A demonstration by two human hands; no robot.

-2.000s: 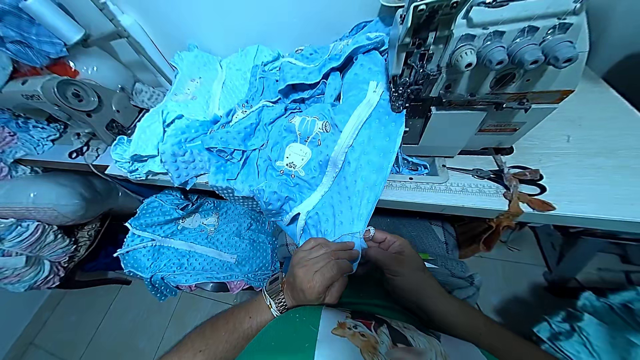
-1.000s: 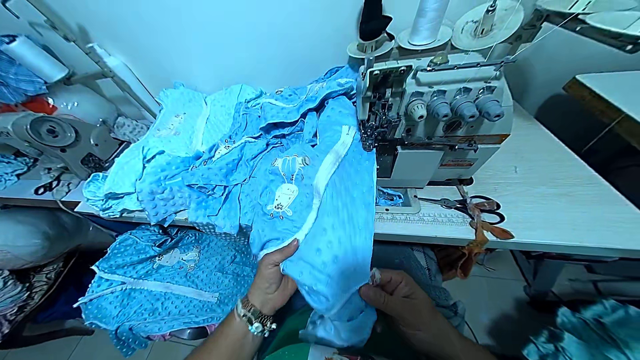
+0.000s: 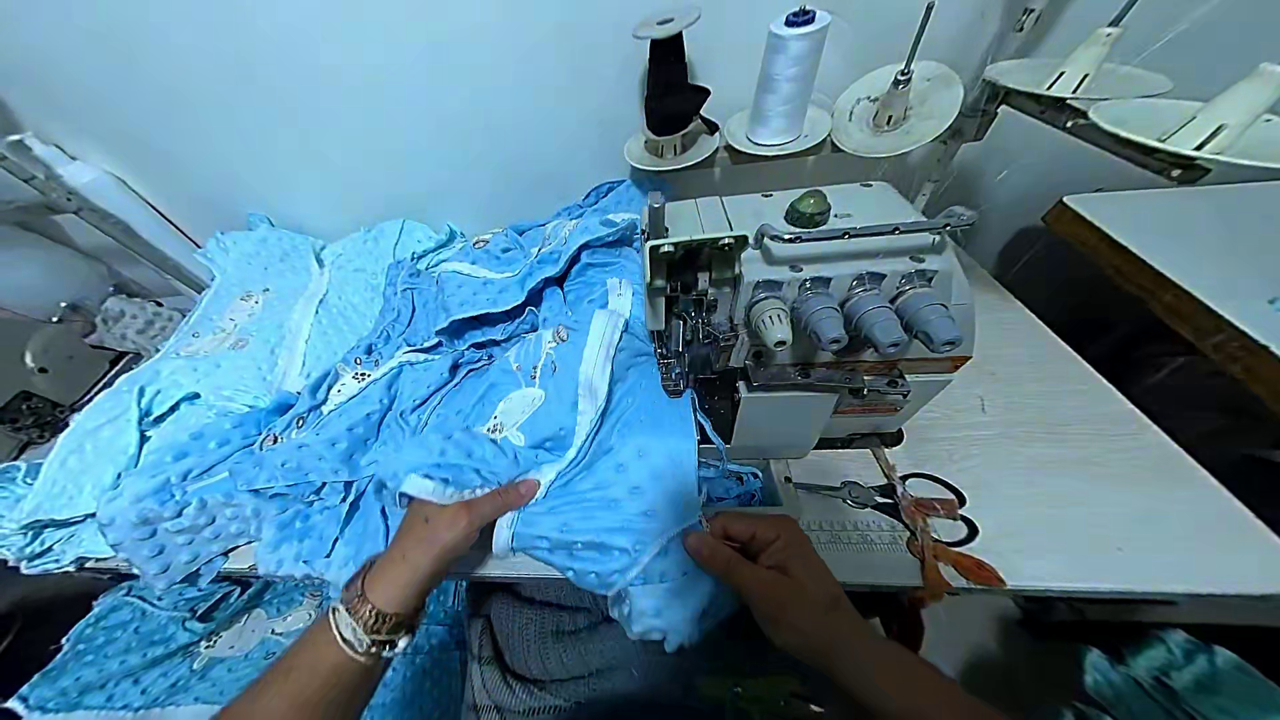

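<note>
A blue dotted fabric garment piece (image 3: 640, 450), with an animal applique and a white zipper (image 3: 597, 375), lies beside the needle area of an overlock sewing machine (image 3: 810, 310). My left hand (image 3: 440, 535), with a watch at its wrist, grips the piece near the zipper's lower end, thumb on top. My right hand (image 3: 755, 565) pinches its right edge at the table front, just below the machine. Between my hands the lower part of the cloth hangs over the table edge. More blue pieces (image 3: 240, 330) are heaped to the left.
Black-handled scissors (image 3: 900, 500), tied with orange cloth strips (image 3: 945, 560), lie right of the machine's base. Behind stand a white thread cone (image 3: 790, 80) and a black spool (image 3: 670, 90). Further blue pieces (image 3: 250, 635) are below the table's front edge. Another tabletop (image 3: 1190, 260) is at the right.
My hands were close together at the fabric's lower end two seconds ago; they are now apart, the left further up beside the zipper. The view has shifted toward the machine.
</note>
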